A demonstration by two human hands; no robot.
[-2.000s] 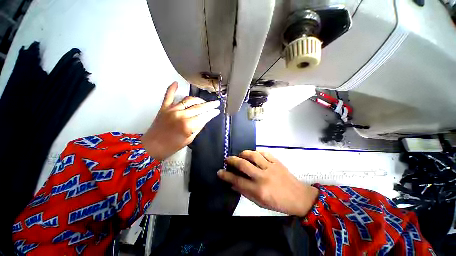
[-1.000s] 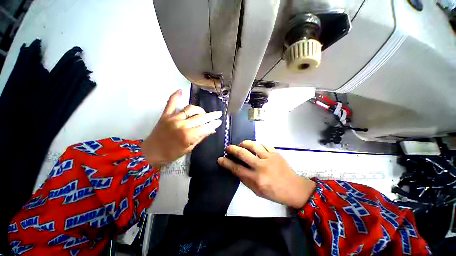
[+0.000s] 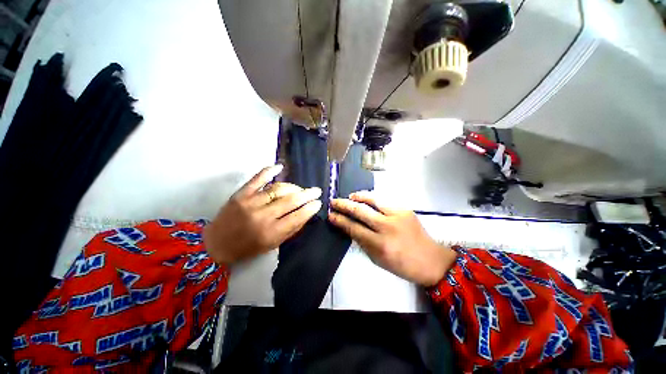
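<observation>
A black zippered gusset strip (image 3: 310, 252) lies under the head of the off-white industrial sewing machine (image 3: 270, 51) and runs towards me. Its pale zipper line (image 3: 334, 179) shows between the machine head and my fingertips. My left hand (image 3: 266, 219) rests on the strip's left half, fingers spread, fingertips beside the zipper. My right hand (image 3: 387, 234) lies on the right edge, fingertips on the cloth by the zipper. Both hands press flat and neither grips the cloth visibly. The needle point is hidden by the machine head.
Black cut gusset strips (image 3: 87, 139) with frayed ends lie at the left. Red-handled thread snips (image 3: 491, 148) lie right of the needle, by a dark thread clump (image 3: 491, 191). Tangled black strips (image 3: 628, 256) are at far right. A cream ribbed knob (image 3: 442, 66) is on the head.
The strip has fed forward under the machine, and its near end has drawn up and narrowed. My left hand has moved down towards me; my right hand has moved slightly forward.
</observation>
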